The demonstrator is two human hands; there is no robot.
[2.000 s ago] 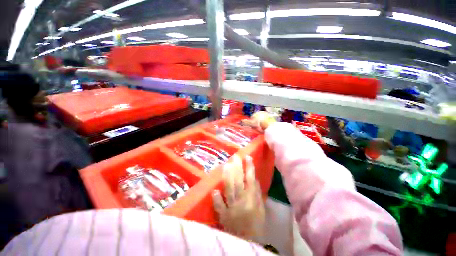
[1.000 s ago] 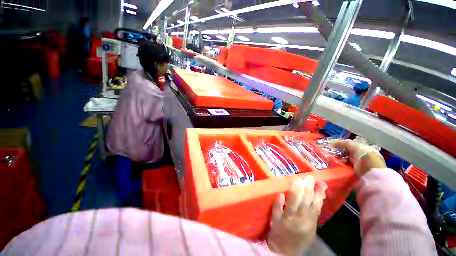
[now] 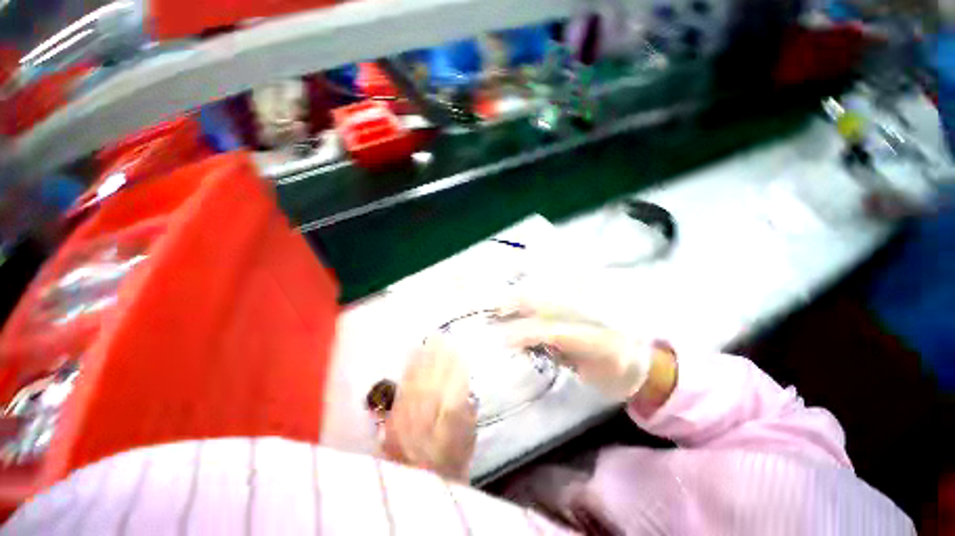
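Note:
A clear, shiny part (image 3: 513, 382) with a thin dark curved outline lies low over the white work sheet (image 3: 367, 345), between my hands; it looks like a part in clear film, but it is blurred. My right hand (image 3: 586, 351), in a whitish thin glove, reaches in from the right with its fingers on the part's upper side. My left hand (image 3: 431, 408) is at the part's left edge, its fingertips blurred; its grip is unclear. A small amber-brown shiny piece (image 3: 381, 396) lies just left of my left hand.
An orange-red compartment tray (image 3: 241, 304) with shiny wrapped parts stands close at left. Dark glasses (image 3: 651, 218) and a slim dark tool (image 3: 509, 243) lie on the bench. Behind runs the green conveyor (image 3: 377, 246) with a small red box (image 3: 372, 133). A blue-clothed person (image 3: 922, 262) is at right.
The view has swung right from the tray to the white sheet. Both hands have left the tray and are now at the clear part on the sheet.

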